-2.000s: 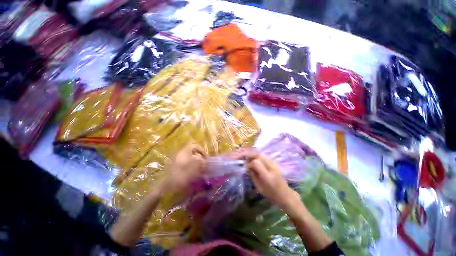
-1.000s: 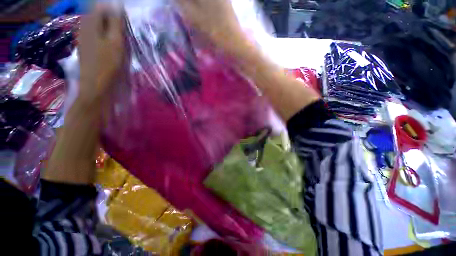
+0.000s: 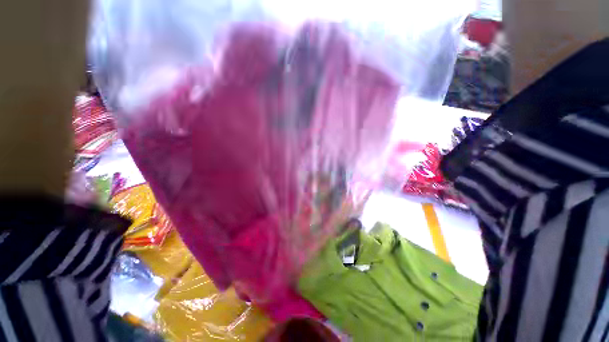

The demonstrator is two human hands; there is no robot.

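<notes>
A magenta blazer point(image 3: 227, 153) hangs upright in front of me inside a clear poly bag point(image 3: 424, 47). The bag spreads wide at the top, and both are blurred. My forearms rise at the left and right sides, in black-and-white striped sleeves. Both hands are beyond the picture's edge, so their grip is hidden. An olive green blazer point(image 3: 400, 287) with dark buttons lies on the table below right, with no film seen over it and a small white label at its collar.
Bagged mustard blazers point(image 3: 207, 310) lie below left, with folded mustard packs point(image 3: 137, 207) behind them. A red bagged pack point(image 3: 425, 170) lies to the right, beside the white table's yellow-orange stripe point(image 3: 435, 230). Red striped packs point(image 3: 92, 123) show at the far left.
My hands have risen and spread apart out of view. The magenta blazer's bag is wider open at the top. The green blazer's front and buttons are more exposed.
</notes>
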